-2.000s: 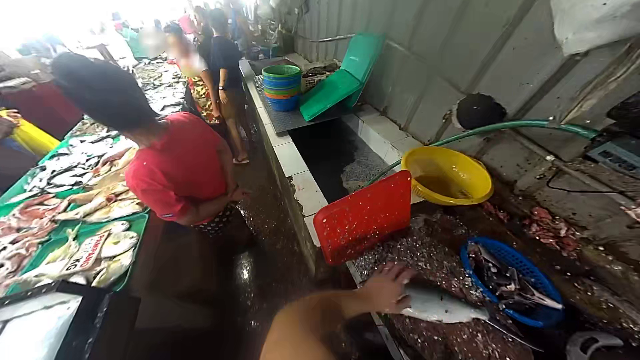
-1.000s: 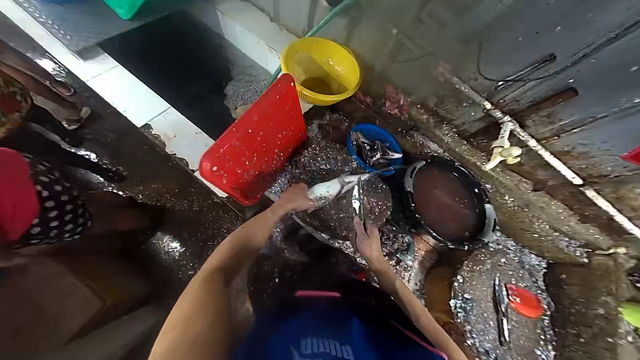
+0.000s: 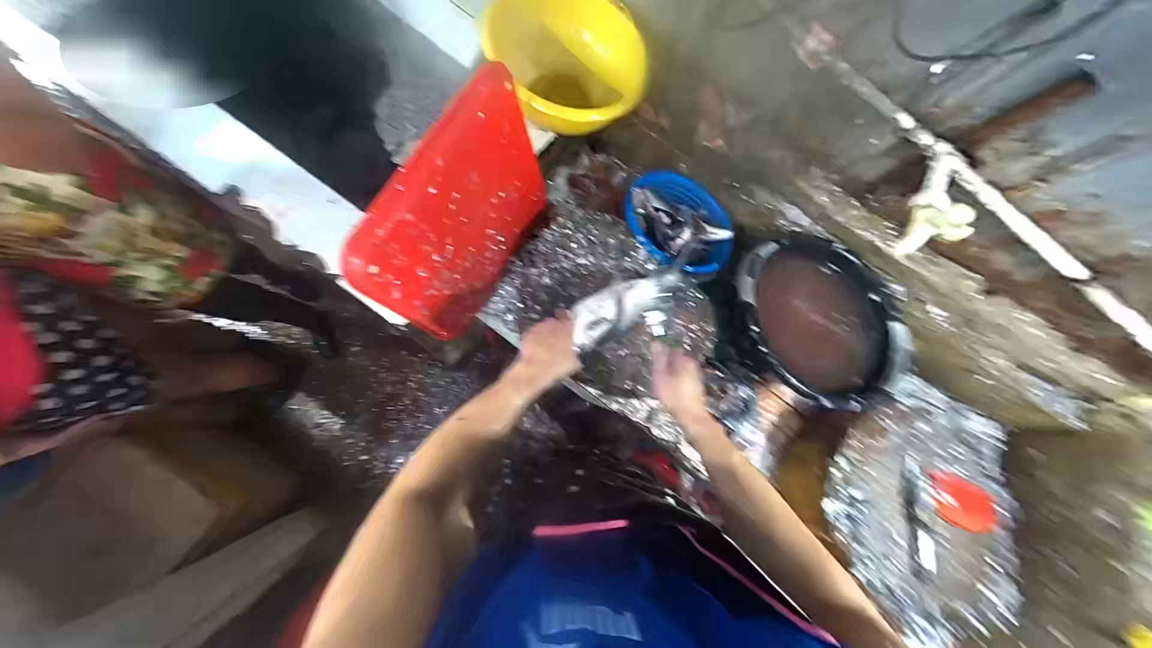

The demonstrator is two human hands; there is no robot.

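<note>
A silvery fish (image 3: 607, 310) lies slantwise on the scale-covered work surface (image 3: 562, 261), its tail toward the blue plastic basket (image 3: 677, 184). My left hand (image 3: 547, 349) grips the fish's near end. My right hand (image 3: 677, 376) is closed around the handle of a tool (image 3: 659, 322), which touches the fish near its tail; motion blur hides what kind of tool it is. The basket, just beyond the tail, holds several fish or fish pieces. Right of it stands a dark round tub (image 3: 814, 315) of reddish liquid.
A red plastic board (image 3: 454, 207) leans at left by a yellow basin (image 3: 576, 63). Lower right, a scale-covered surface (image 3: 927, 576) bears a red object (image 3: 963, 501) and a knife-like tool (image 3: 918, 517). A white pipe (image 3: 1017, 211) runs along the wall. At left edge stands a person (image 3: 72, 360).
The view has swung down and right since two seconds ago. Then only my left hand showed, on the fish; one second ago my right hand was in view with the tool. The fish's tail now points more toward the basket.
</note>
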